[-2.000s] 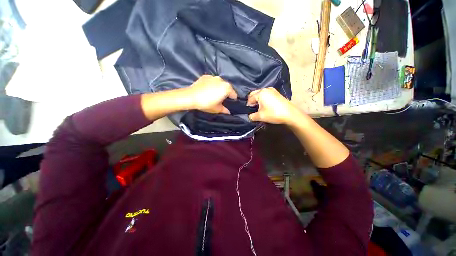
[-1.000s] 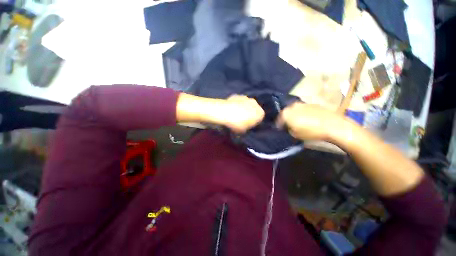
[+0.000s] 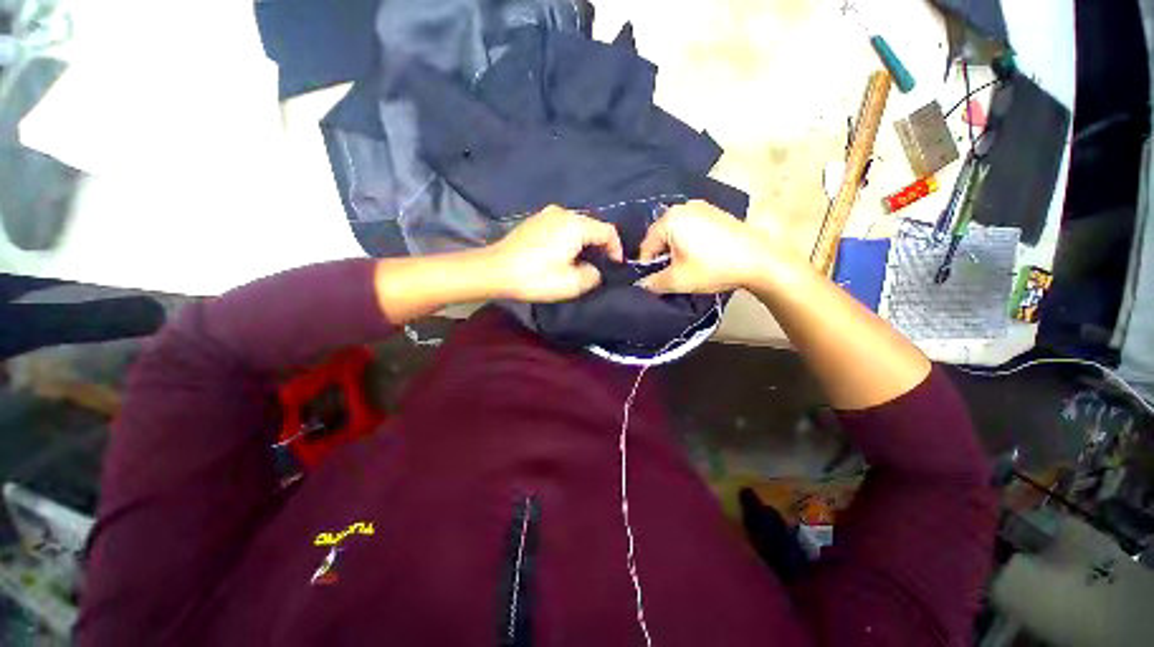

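The dark garment piece (image 3: 544, 139) lies over the table's front edge, matte navy on top with a greyer, shinier part at its left. My left hand (image 3: 557, 253) pinches its cloth on the left. My right hand (image 3: 696, 247) pinches the cloth just right of it, fingertips close to the left ones. A short bit of white shows between the fingertips; no needle can be made out. A white curved edge strip (image 3: 639, 359) runs below the hands. A loose white thread (image 3: 624, 468) hangs from it over the maroon top.
On the right of the pale table (image 3: 747, 76) lie a wooden ruler (image 3: 858, 164), a teal handle (image 3: 892, 63), a blue pad (image 3: 861, 272), a gridded sheet (image 3: 952, 281) with a thin dark tool, and a red-yellow packet (image 3: 910, 193). A red object (image 3: 327, 405) is below the table.
The garment's matte navy side now shows where the shinier grey inner side was. Both hands have moved close together again and grip its edge. The camera view has shifted.
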